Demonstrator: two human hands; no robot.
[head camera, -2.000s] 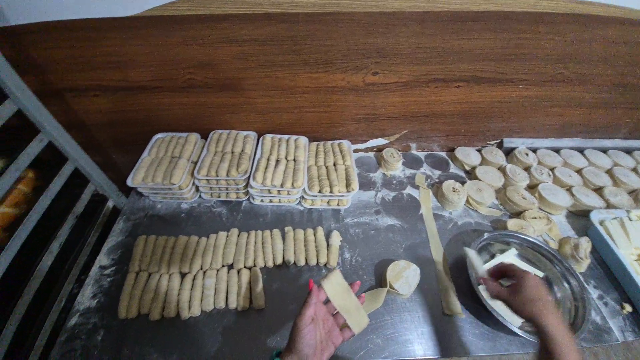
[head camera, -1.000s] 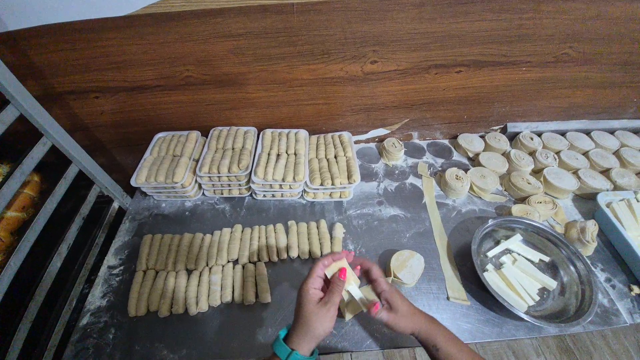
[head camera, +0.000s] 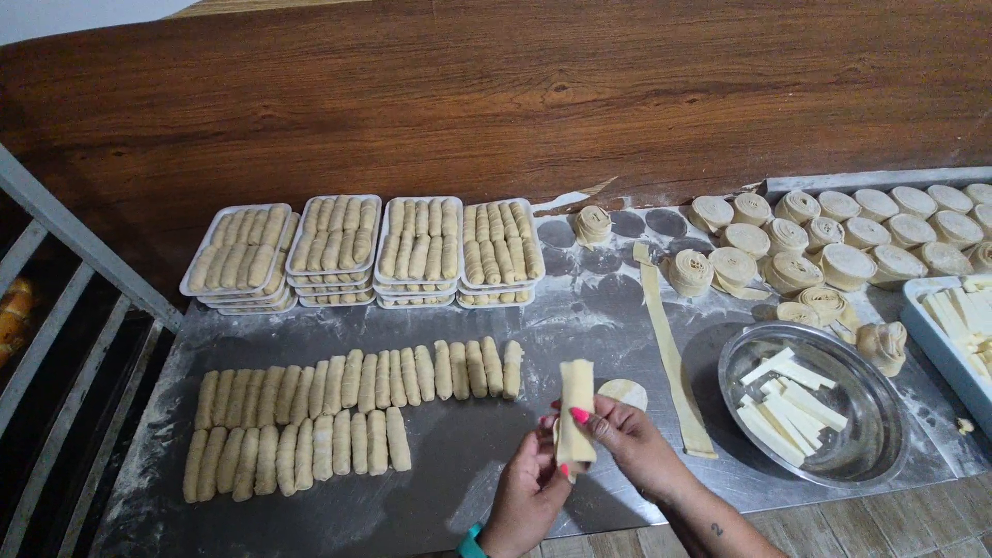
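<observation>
A strip of dough, wrapped into a tube, stands upright between my two hands near the table's front edge. My left hand grips its lower end, while my right hand presses its upper part with the thumb. Whatever lies inside the dough is hidden. Just behind my right hand rests a dough coil, partly covered. Further right, a long dough strip lies on the metal table. A steel bowl holds several white cheese-like sticks. Finished dough rolls lie in two rows at the left.
Stacked white trays of rolls stand along the wooden backboard. Many dough coils fill the back right. A light-blue container of white sticks sits at the right edge. A metal rack stands at the left.
My right hand has left the bowl and joined my left hand at the dough. The strip, earlier open over my left palm, is now wrapped into a tube.
</observation>
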